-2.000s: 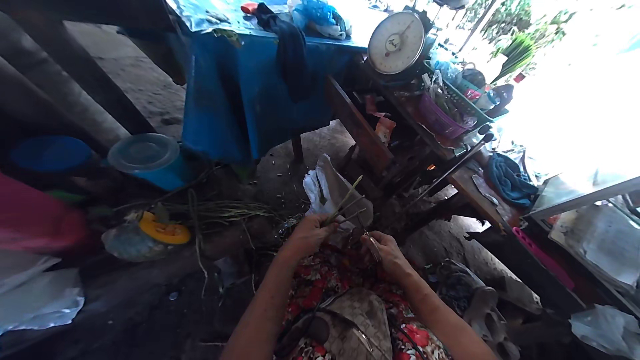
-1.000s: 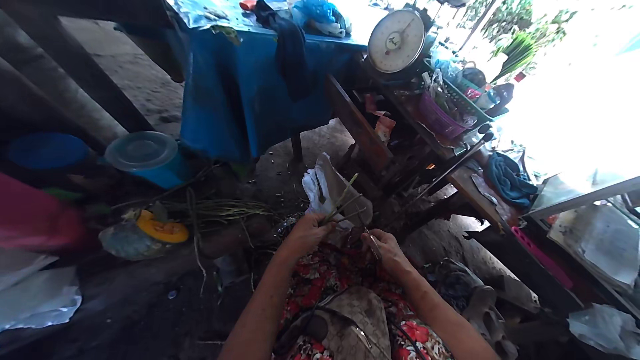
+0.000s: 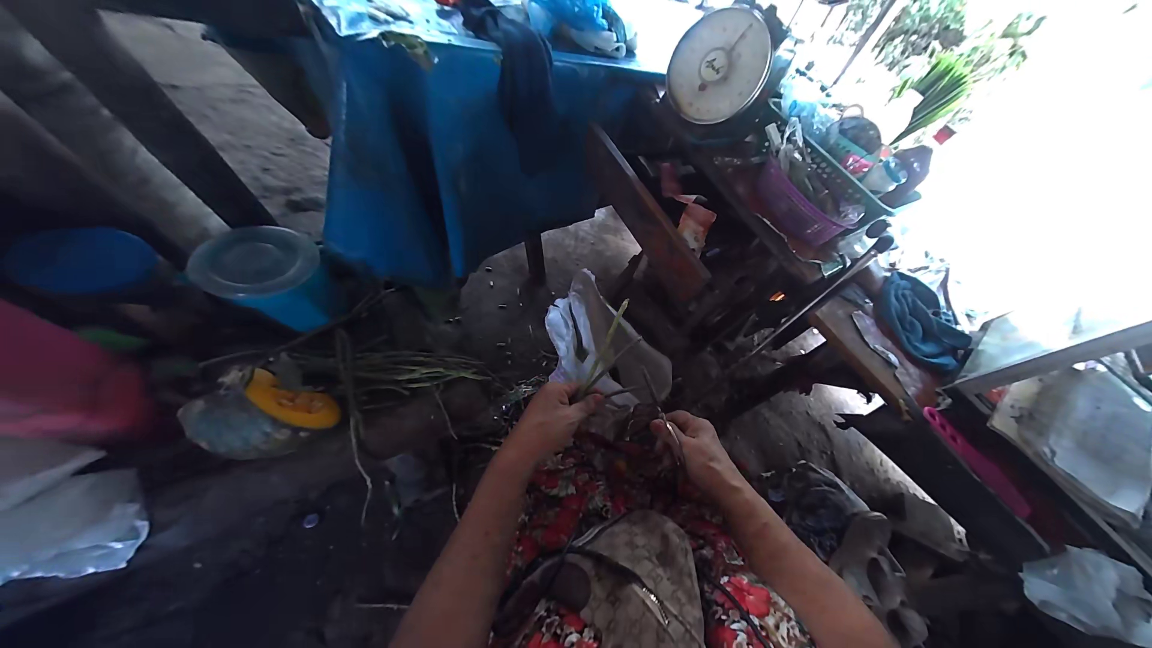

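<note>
Green plant stalks stand up from the fingers of my left hand, which is closed on them. My right hand, close by on the right, grips a thin dark item, perhaps a knife or a stem; the blur does not settle which. Just beyond both hands lies a white plastic bag beside a greyish flat piece. Red flowered cloth covers my lap below them. More long green stalks lie on the ground to the left.
A cut pumpkin and a lidded blue bucket are at the left. Ahead stands a table with a blue cover. A dial scale, a purple basket and a wooden bench are to the right, near a small glowing fire.
</note>
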